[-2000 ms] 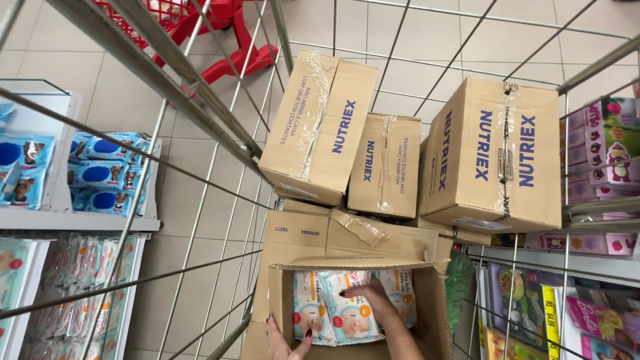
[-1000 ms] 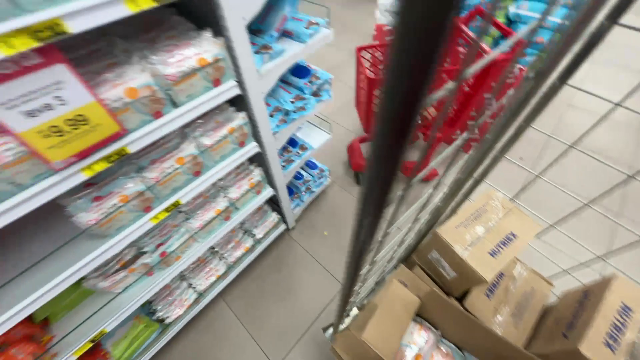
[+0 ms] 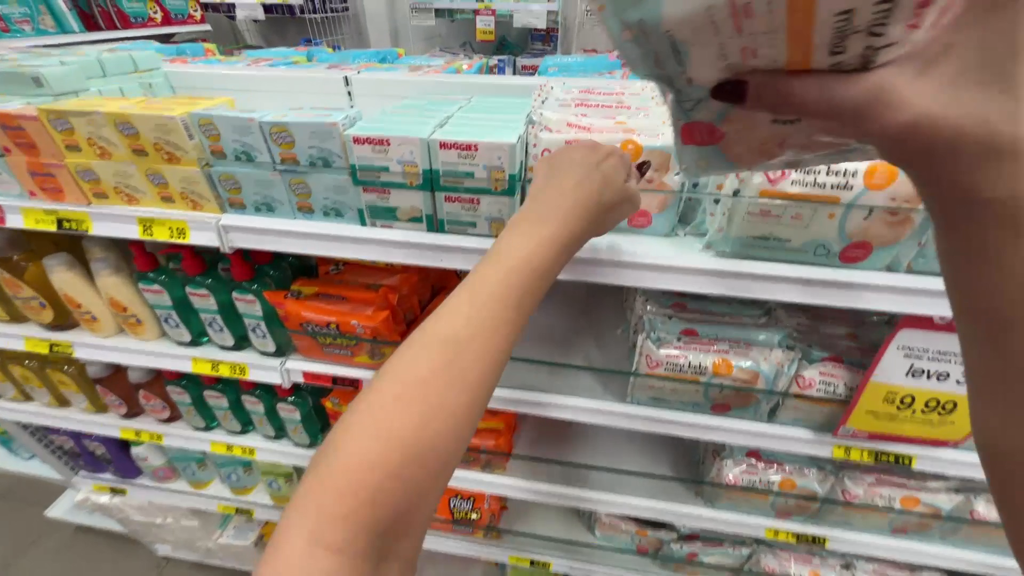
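At the upper right my right hand (image 3: 872, 104) grips a pack of baby wipes (image 3: 792, 48), its thumb with dark nail across the wrapper. My left hand (image 3: 588, 184) reaches to the top shelf and touches the front of a row of upright wipes packs (image 3: 660, 168); its fingertips are partly hidden, so whether they grip a pack cannot be told. Left of that hand stand stacked Huggies soap boxes (image 3: 476, 164). More wipes packs (image 3: 816, 212) stand to the right on the same shelf, below the held pack.
A clear guard rail runs along the front of the white shelf (image 3: 608, 260). Lower shelves hold wipes packs (image 3: 712, 372), orange packs (image 3: 344, 320) and green pump bottles (image 3: 216, 300). A red and yellow price sign (image 3: 912, 384) juts out at right. Yellow boxes (image 3: 152, 132) stand at left.
The view has swung from the wire cart with cartons to the shelves. Two seconds ago both hands were at an open carton of wipes; now they are raised at the shelf, the right one holding a pack.
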